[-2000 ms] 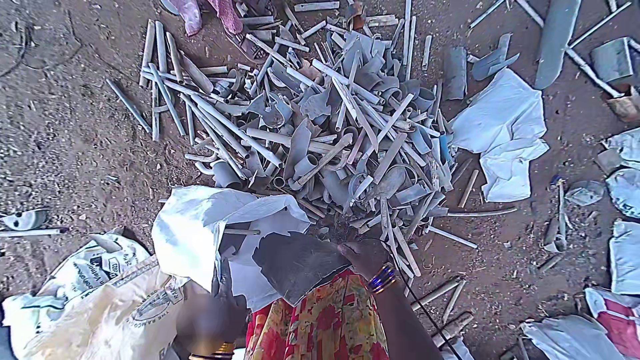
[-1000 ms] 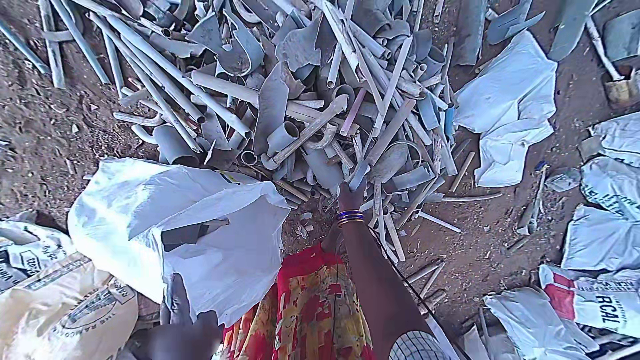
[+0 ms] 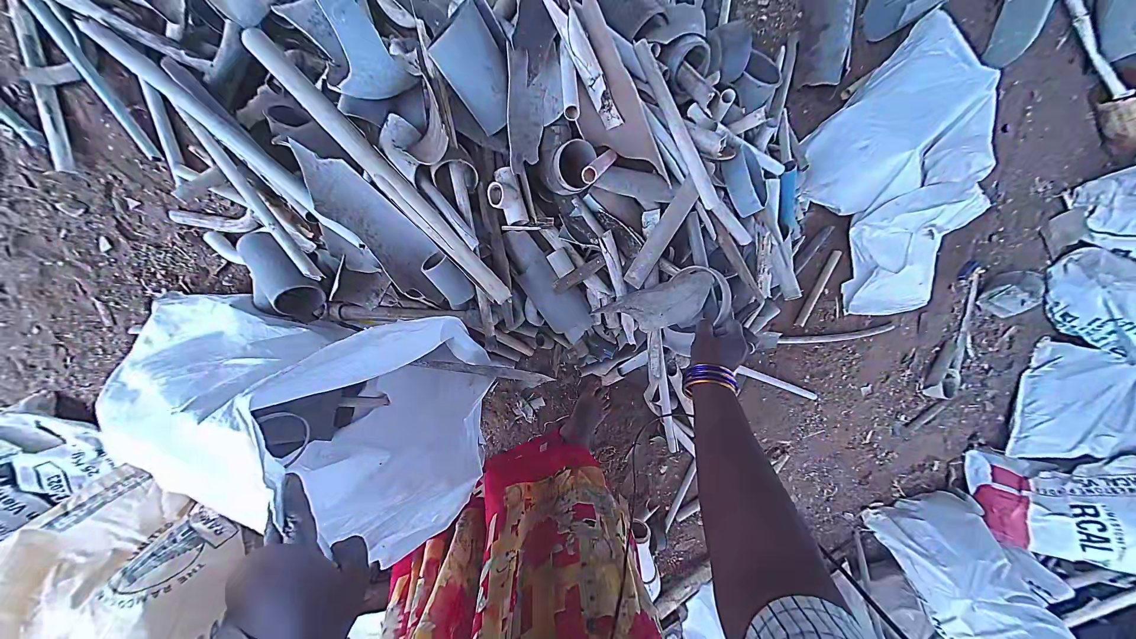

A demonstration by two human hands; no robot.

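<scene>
My left hand (image 3: 297, 568) grips the near edge of a white woven sack (image 3: 204, 417) at the lower left. The sack's mouth gapes, and grey pipe scraps (image 3: 293, 430) show inside it. My right hand (image 3: 721, 344), with bangles at the wrist, has its fingers on a curved grey plastic pipe piece (image 3: 670, 302) at the near edge of the heap. Around it lie cut pipes, thin tubes and broken shards, among them a long pale pipe (image 3: 382, 169) and a short wide grey pipe (image 3: 280, 275). The fingertips of my right hand are partly hidden.
Another white sack (image 3: 896, 151) lies flat right of the heap. Printed sacks (image 3: 1065, 506) line the right side, and a beige printed sack (image 3: 124, 550) lies at the lower left. My bare foot (image 3: 584, 417) shows between the white sack and the heap.
My right hand has moved right along the heap's near edge and now touches a curved piece. The left hand stays at the sack. The view has moved closer to the heap since the earliest frame.
</scene>
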